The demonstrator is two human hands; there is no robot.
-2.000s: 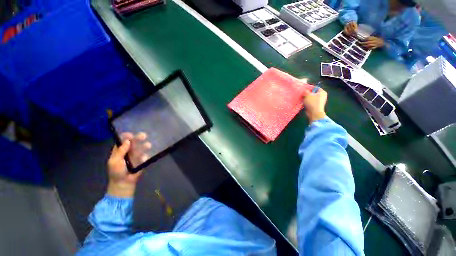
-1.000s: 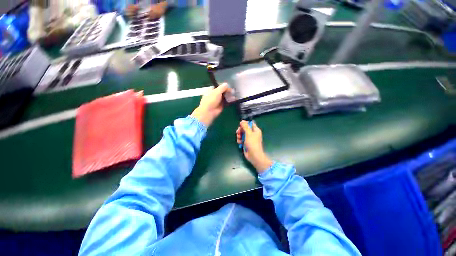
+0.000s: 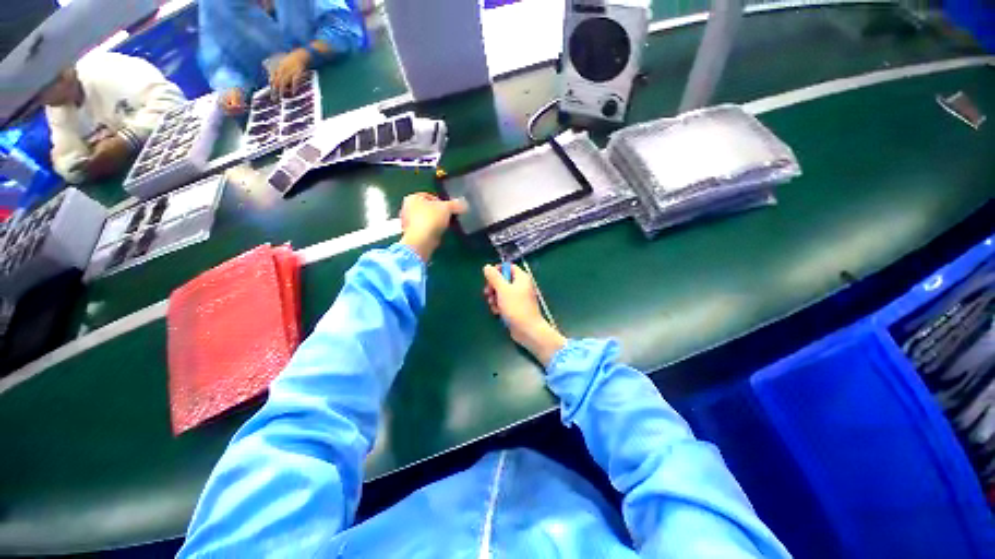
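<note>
My left hand (image 3: 427, 223) grips the left edge of a black-bordered touch panel (image 3: 522, 188). The panel lies over, or just above, a stack of clear bubble bags (image 3: 600, 207); contact cannot be told. My right hand (image 3: 513, 297) is closed around a small blue hand tool (image 3: 506, 270), just below the panel's lower left part. The tool's dark tip points toward the panel's lower edge; whether it touches cannot be told. A stack of red bubble bags (image 3: 231, 339) lies to the left on the green bench.
A second stack of clear bubble bags (image 3: 704, 158) lies right of the panel. A box with a round black face (image 3: 601, 60) stands behind. Strips of black parts (image 3: 366, 142) lie at the far side. Two people sit opposite. A blue bin (image 3: 851, 404) is at the lower right.
The view has swung right. My left hand has carried the panel from beside the bench to the clear bags. My right hand has left the red bags and is below the panel.
</note>
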